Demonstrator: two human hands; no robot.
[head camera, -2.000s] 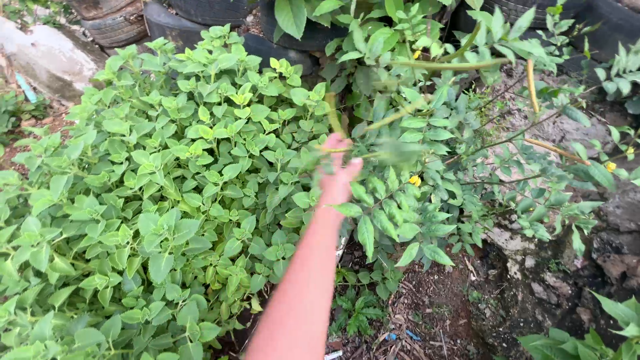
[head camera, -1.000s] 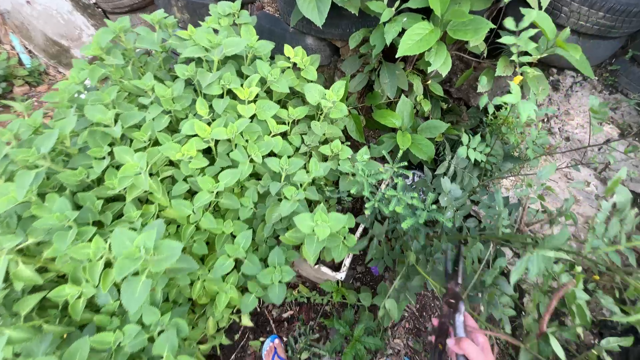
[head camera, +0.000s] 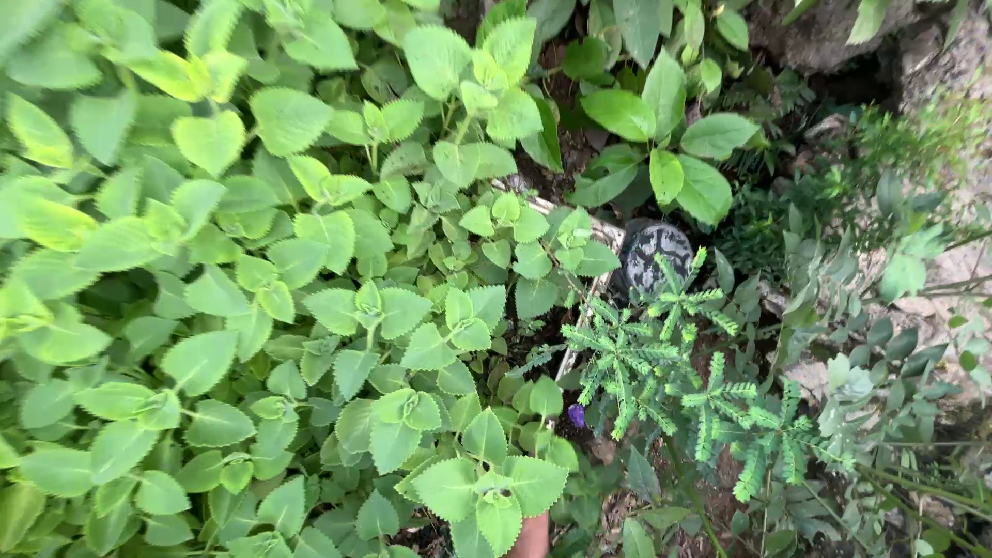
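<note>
A strip of bare skin (head camera: 532, 536) shows at the bottom edge, behind the serrated leaves of a green plant (head camera: 492, 484). The leaves hide the rest of it, and I cannot tell whether it is part of my arm or leg. Neither my left hand nor my right hand can be made out, so what they hold or touch is hidden. To the right of the skin grows a small plant with feathery leaflets (head camera: 628, 364). A purple flower (head camera: 576, 415) sits low between the two plants.
Dense serrated foliage (head camera: 205, 364) fills the left side. A pale, narrow edging (head camera: 608, 232) runs past a round, dark, mottled object (head camera: 657, 252). Broad-leaved stems (head camera: 701, 186) grow above it. Rock (head camera: 942, 287) and thin stems lie at the right.
One second ago, my right hand held a cutting tool at the lower right; both are out of view now. The view has moved closer to the plants.
</note>
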